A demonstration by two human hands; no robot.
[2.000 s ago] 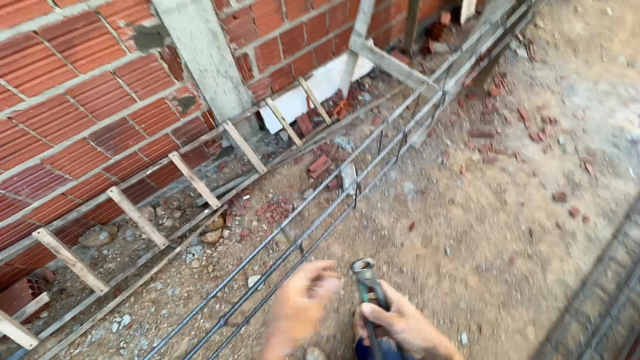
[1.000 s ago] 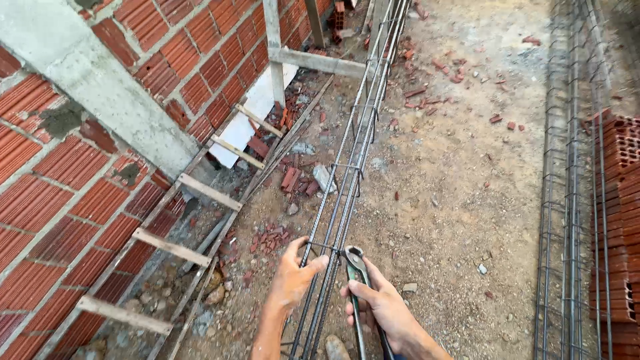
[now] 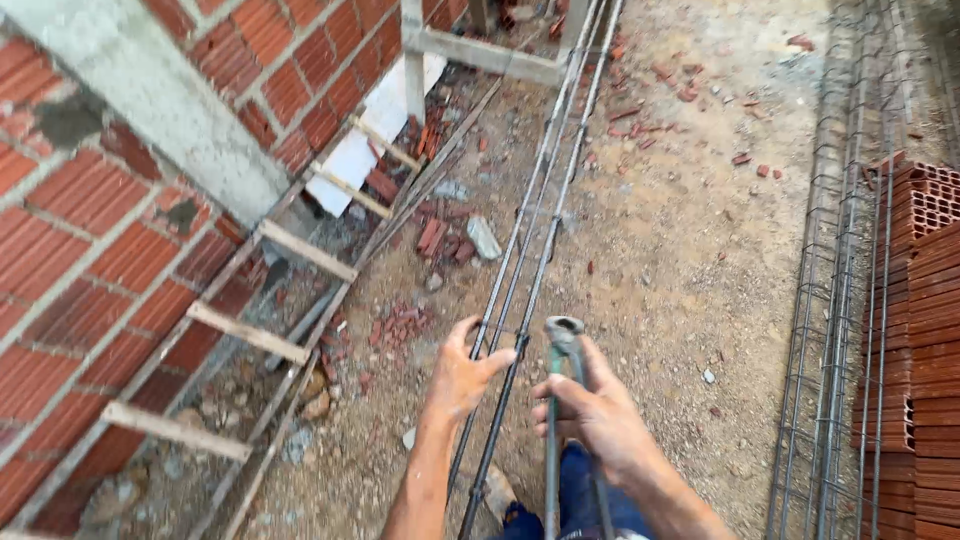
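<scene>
A long rebar cage (image 3: pixel 538 262) of ribbed steel bars with stirrups runs away from me, raised above the dirt ground. My left hand (image 3: pixel 461 367) is at its left side, fingers curled around the bars at a stirrup, with the thumb reaching across the bars. Just right of the cage, my right hand (image 3: pixel 592 412) holds end-cutting tie-wire nippers (image 3: pixel 564 337) with green on the handles, their head pointing away from me. The nippers' head stands apart from the bars. Whether the left fingertips press on the steel is partly hidden.
A wooden ladder-like frame (image 3: pixel 247 330) lies along the hollow-brick wall (image 3: pixel 127 262) and concrete column (image 3: pixel 165 112) at left. A wooden trestle (image 3: pixel 491 56) stands ahead under the cage. More rebar cages (image 3: pixel 832 300) and stacked hollow bricks (image 3: pixel 934 360) are at right. Broken brick (image 3: pixel 435 236) litters the ground.
Two seconds ago both hands were right of the cage; the left hand has since come to its bars. The nippers stay in the right hand. The view has swung right.
</scene>
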